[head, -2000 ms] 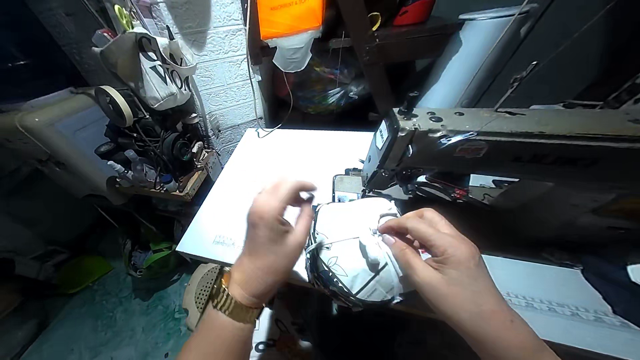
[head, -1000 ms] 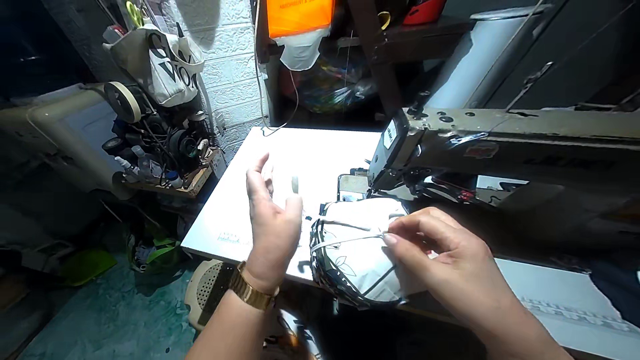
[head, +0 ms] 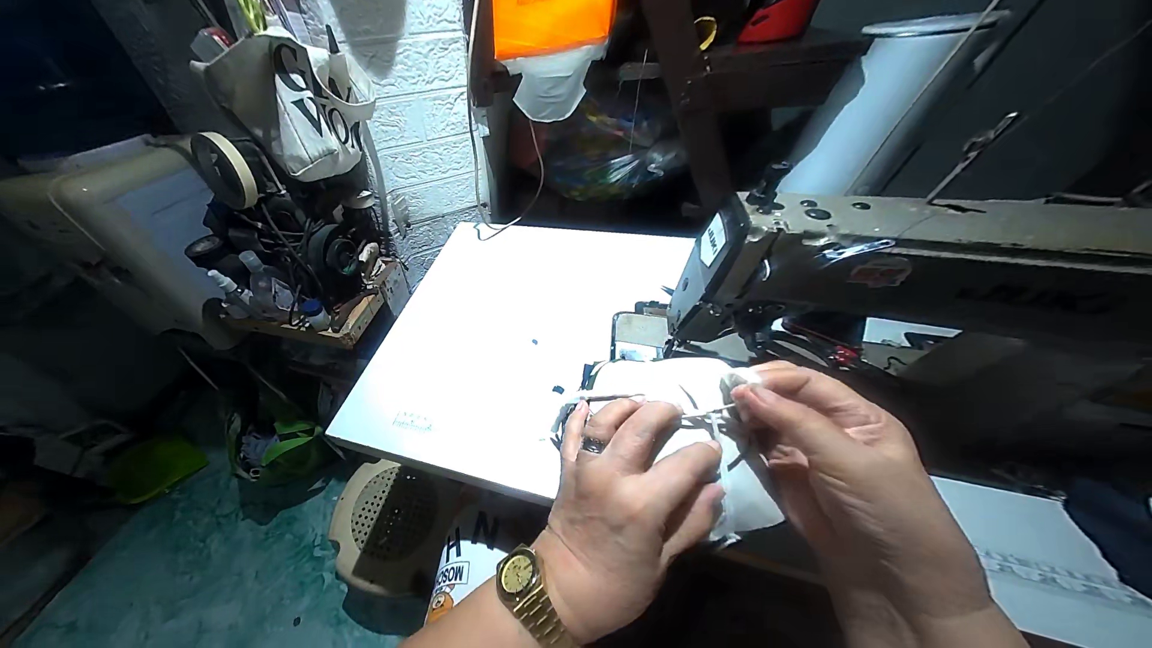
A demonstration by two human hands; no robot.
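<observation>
A white fabric piece with a dark edge [head: 751, 495] lies at the front of the table, just before the needle end of an industrial sewing machine [head: 900, 270]. My left hand [head: 630, 495], with a gold watch at its wrist, rests on the fabric with bent fingers near a thin white strip. Whether its fingers grip the strip is hidden. My right hand [head: 837, 459] pinches the other end of that thin white strip [head: 711, 414] between thumb and forefinger, above the fabric's right side.
The white tabletop [head: 468, 360] bears a few small dark scraps. At the left, a wooden tray [head: 351, 324] holds bottles and cords, beneath a hanging canvas bag [head: 315, 108]. Below the table's edge stands a perforated plastic stool [head: 387, 522]. An orange bag [head: 553, 27] hangs behind.
My left hand, raised over the table one second ago, has come down and right onto the fabric. My right hand remains at the fabric's right side.
</observation>
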